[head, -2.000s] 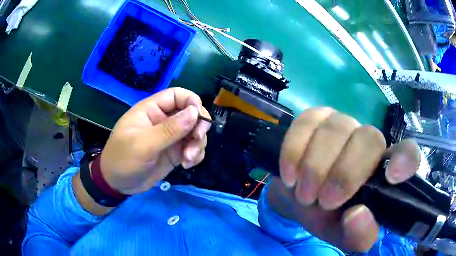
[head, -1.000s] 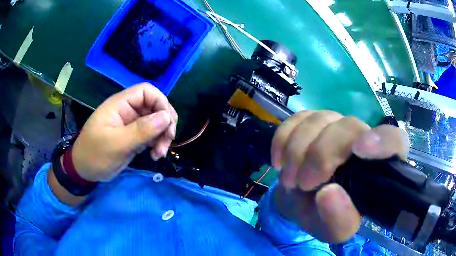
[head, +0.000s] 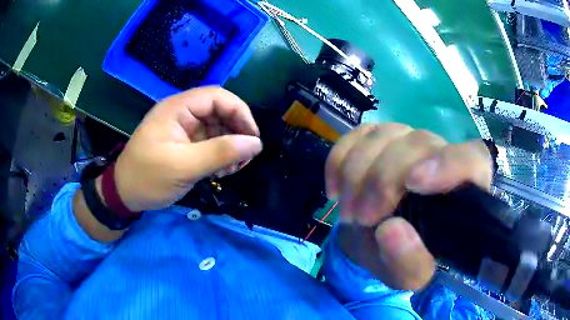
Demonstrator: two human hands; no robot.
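The black optical unit [head: 269,172] lies in front of me, its round ribbed lens [head: 345,62] pointing away and an orange-yellow strip [head: 310,122] across its top. My left hand [head: 194,147] is above the unit's left side, fingers curled and thumb tip near them; whether a tiny screw is between them cannot be seen. My right hand [head: 400,181] is closed around the black electric screwdriver [head: 475,231], over the unit's right side. The screwdriver's tip is hidden behind the hand. The blue bin [head: 134,74] with a heap of dark screws [head: 159,53] stands beyond my left hand.
Cream tape strips [head: 75,87] stick to the near edge of the green bench [head: 400,84] at left. Thin wires [head: 289,20] run beyond the unit. A white rail [head: 447,59] and mesh-sided frames [head: 531,140] are at right. Part of a person in blue [head: 558,100] shows at far right.
My left hand first moved left, then back right toward the unit; the dark pin once between its fingertips no longer shows. My right hand and the screwdriver have shifted left.
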